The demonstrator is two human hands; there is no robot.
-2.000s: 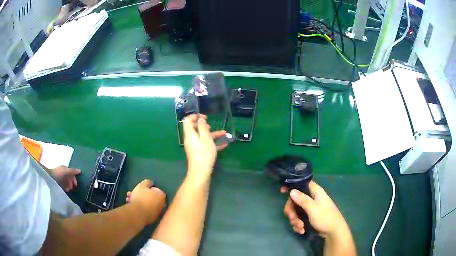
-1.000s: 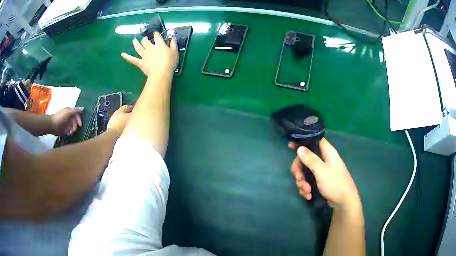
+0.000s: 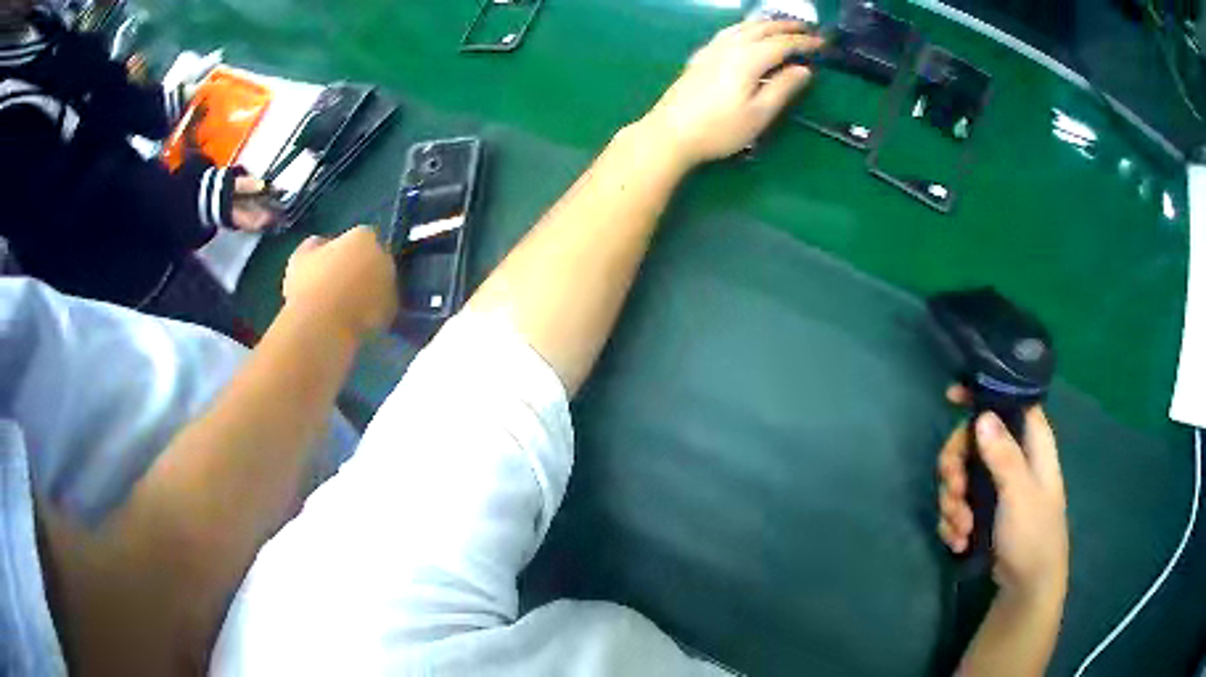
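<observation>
My left hand (image 3: 721, 95) reaches over the shiny green belt, palm down with fingers bent, at a phone frame whose edge barely shows below it; whether it grips it is hidden. Two more phone frames lie just right of it, one partly behind the fingers (image 3: 860, 131) and one fully in view (image 3: 878, 168), each with a small white label at its near end. Another phone frame (image 3: 492, 48) lies further left, cut by the top edge. My right hand (image 3: 1025, 509) holds the black barcode scanner (image 3: 1001, 347) upright above the mat, its head pointing left.
At left, a person's hand (image 3: 347, 275) is beside set-aside phone frames (image 3: 430, 251) on the dull mat (image 3: 741, 437). Beyond, another person's hand (image 3: 251, 205) is near more dark frames, white paper and an orange tray (image 3: 218, 117). A white cable (image 3: 1164, 582) curves down the right side.
The view has turned left, so the belt frames appear further right. My left hand's spread fingers have drawn together. A phone frame now shows alone left of it. My right hand still holds the scanner.
</observation>
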